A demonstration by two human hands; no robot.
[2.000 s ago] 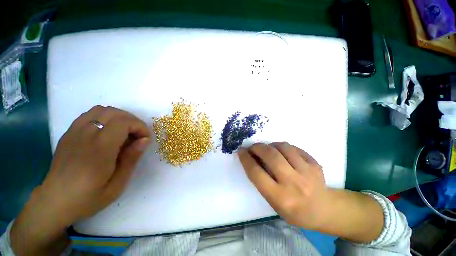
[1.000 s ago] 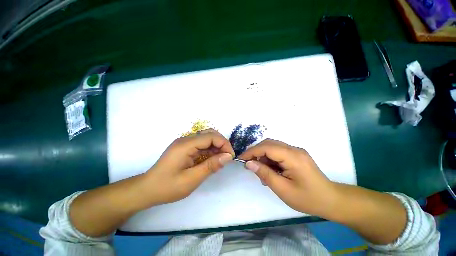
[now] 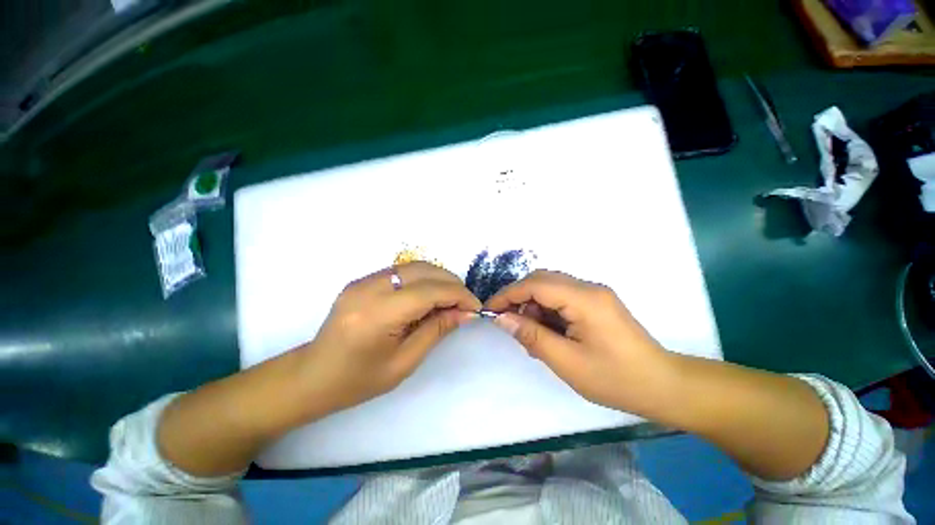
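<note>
My left hand (image 3: 400, 318) and my right hand (image 3: 574, 328) meet fingertip to fingertip over the white board. A thin silver tool (image 3: 486, 313) shows between them, pinched in my right fingertips. My left thumb and forefinger are pinched together; whatever they hold is too small to make out. The pile of gold-coloured parts (image 3: 408, 253) is mostly hidden behind my left hand. The pile of dark parts (image 3: 494, 271) lies just beyond the fingertips. A few small loose pieces (image 3: 506, 179) lie near the board's top edge.
The white board (image 3: 338, 226) lies on the green bench. Zip bags (image 3: 178, 246) are at left. A smartphone (image 3: 685, 92), tweezers (image 3: 771, 118) and crumpled white paper (image 3: 839, 174) are at right. A purple packet (image 3: 871, 15) sits on a wooden tray (image 3: 836, 39) at upper right.
Since two seconds ago, my left hand has moved right, over the gold pile, and the fingertips of both hands have come together. Since one second ago, the hands have barely changed; the view has shifted slightly.
</note>
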